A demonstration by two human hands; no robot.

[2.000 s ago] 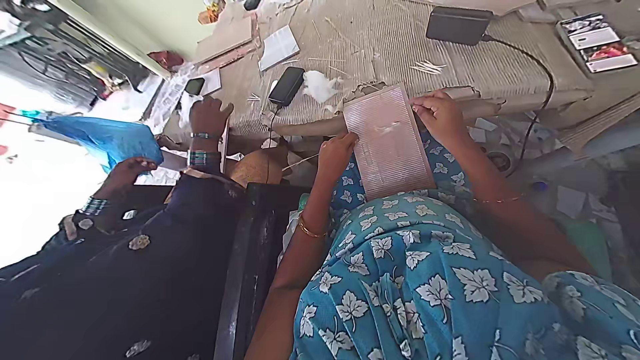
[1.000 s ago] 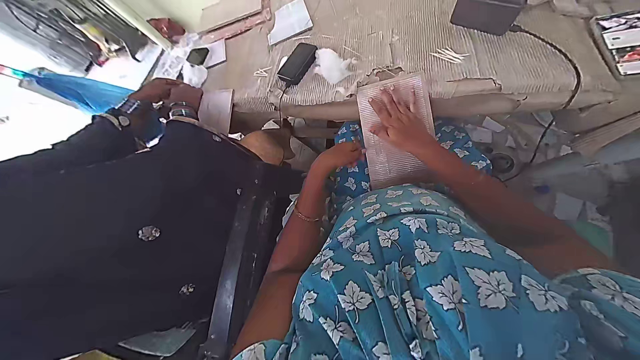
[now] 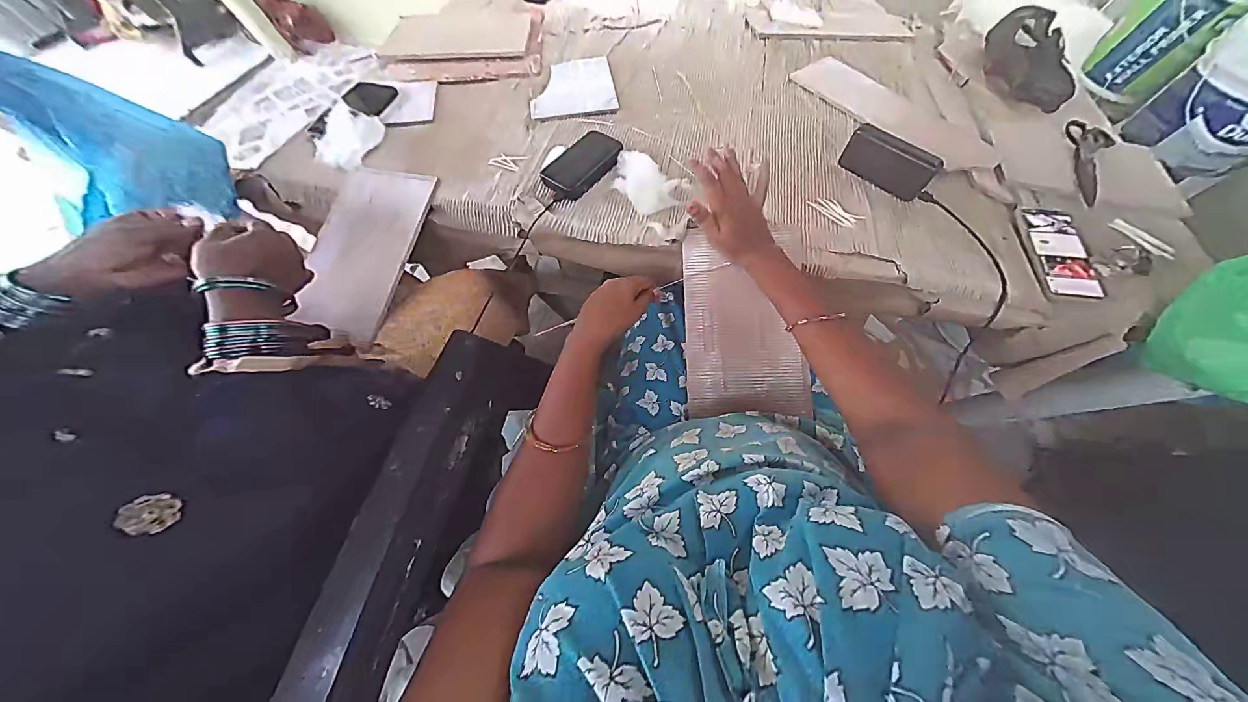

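A ridged, pinkish-brown rectangular board (image 3: 746, 341) lies across my lap, its far end at the table edge. My left hand (image 3: 616, 307) is beside the board's left edge, fingers closed on a thin pale stick (image 3: 558, 329); a thin line also runs from its fingertips over the board. My right hand (image 3: 729, 210) is raised over the far end of the board, fingers apart and slightly blurred; I see nothing held in it. Just left of it lies a tuft of white cotton (image 3: 645, 183). Several thin pale sticks (image 3: 836, 213) lie on the table to its right.
The corrugated-cardboard-covered table (image 3: 682, 107) bears two black box-shaped devices (image 3: 582, 164) (image 3: 890, 161) with cables, a lit phone (image 3: 1061, 252), scissors (image 3: 1087, 161) and flat boards (image 3: 458, 37). At left, a co-worker's hands (image 3: 244, 255) are near a blue plastic bag (image 3: 117, 146) and another board (image 3: 366, 253).
My right hand has moved off the middle of the board, where it lay flat one second ago, to its far end. The co-worker's hands have moved away from the board at left.
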